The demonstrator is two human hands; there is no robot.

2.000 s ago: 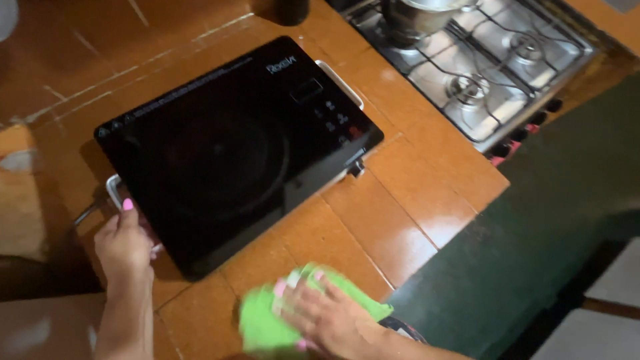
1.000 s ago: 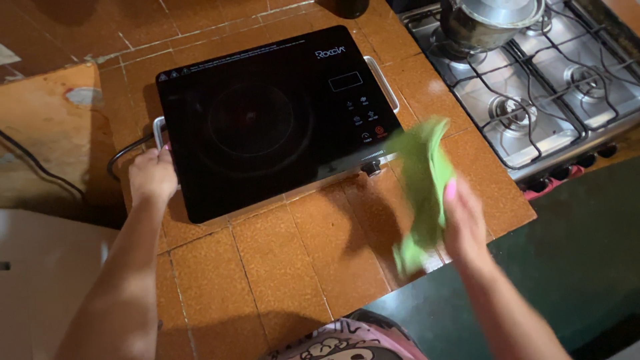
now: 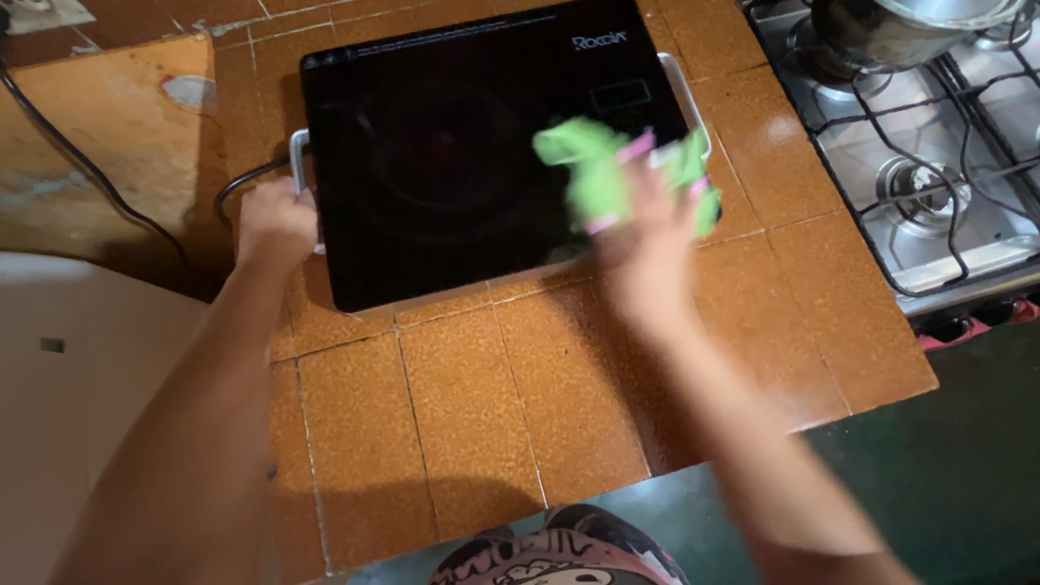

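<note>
A black glass-topped electric cooktop (image 3: 439, 179) lies flat on the tiled counter, a metal handle at each side. My left hand (image 3: 279, 219) is closed around the left handle (image 3: 299, 154). My right hand (image 3: 650, 219), blurred by motion, holds a green cloth (image 3: 597, 166) against or just over the cooktop's right part, covering some of its touch controls. The cloth spreads on both sides of my fingers, near the right handle (image 3: 689, 106). Whether the cloth touches the glass cannot be told for sure.
The orange tiled counter (image 3: 455, 390) ends in front of me. At right stands a gas stove (image 3: 861, 162) with a metal pot (image 3: 886, 36). A black cord (image 3: 244, 175) runs from behind the cooktop's left side. A white surface (image 3: 97, 382) is at lower left.
My right hand and the green cloth were on the counter's front part, then lifted off right of the cooktop; now they are at its control area. My left hand stays at the left handle.
</note>
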